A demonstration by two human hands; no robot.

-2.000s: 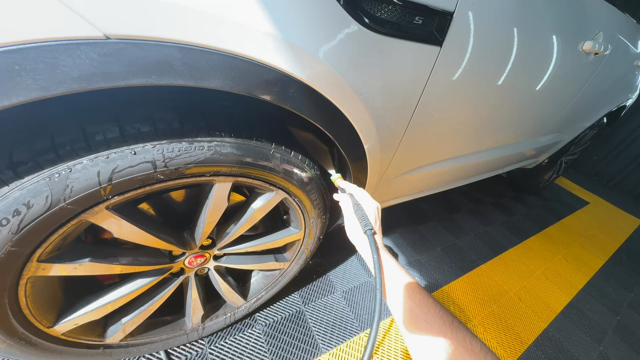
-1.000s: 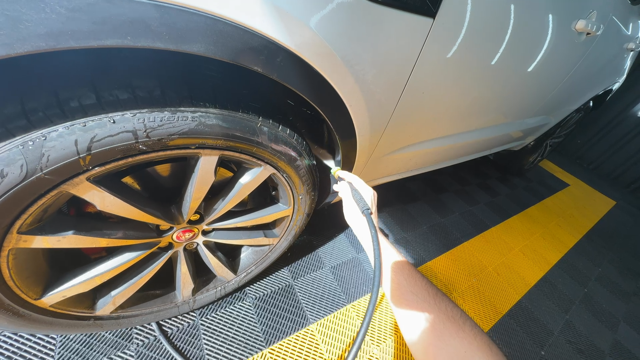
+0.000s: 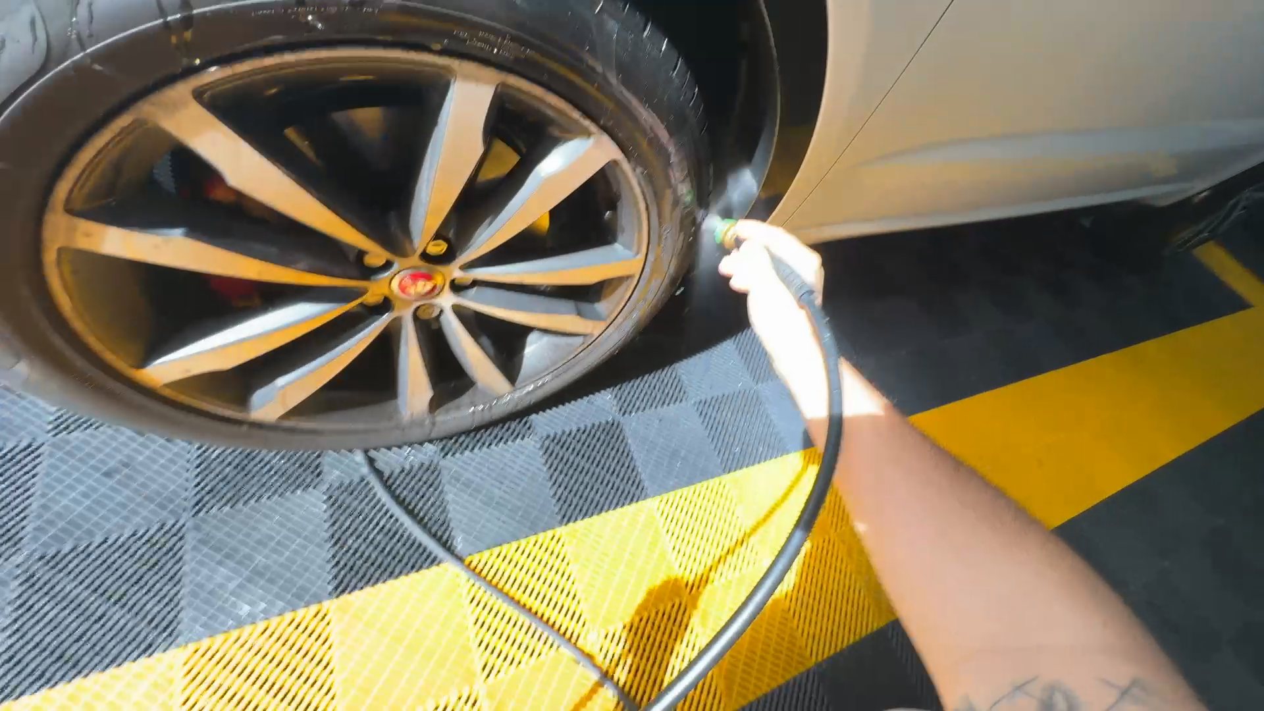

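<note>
My right hand [image 3: 775,272] is closed around a spray nozzle [image 3: 724,232] with a brass-and-green tip, joined to a black hose [image 3: 825,434]. The nozzle points left at the tread edge of a wet black tire [image 3: 681,148], with a small whitish spray at its tip. Beside it is the multi-spoke alloy wheel [image 3: 459,163], with brownish residue on its spokes and a red center cap [image 3: 418,284]. The hose curves down from my hand to the bottom edge. My left hand is not in view.
The pale car body [image 3: 987,128] rises at the upper right, above the wheel-arch edge. Beneath lies a ribbed tile floor [image 3: 257,533] in grey and black with a yellow band [image 3: 592,563]. A thin hose length [image 3: 474,573] runs across it from under the tire.
The view has tilted down toward the wheel and floor. My right hand still holds the nozzle by the tire's right edge; more of the hose shows on the floor.
</note>
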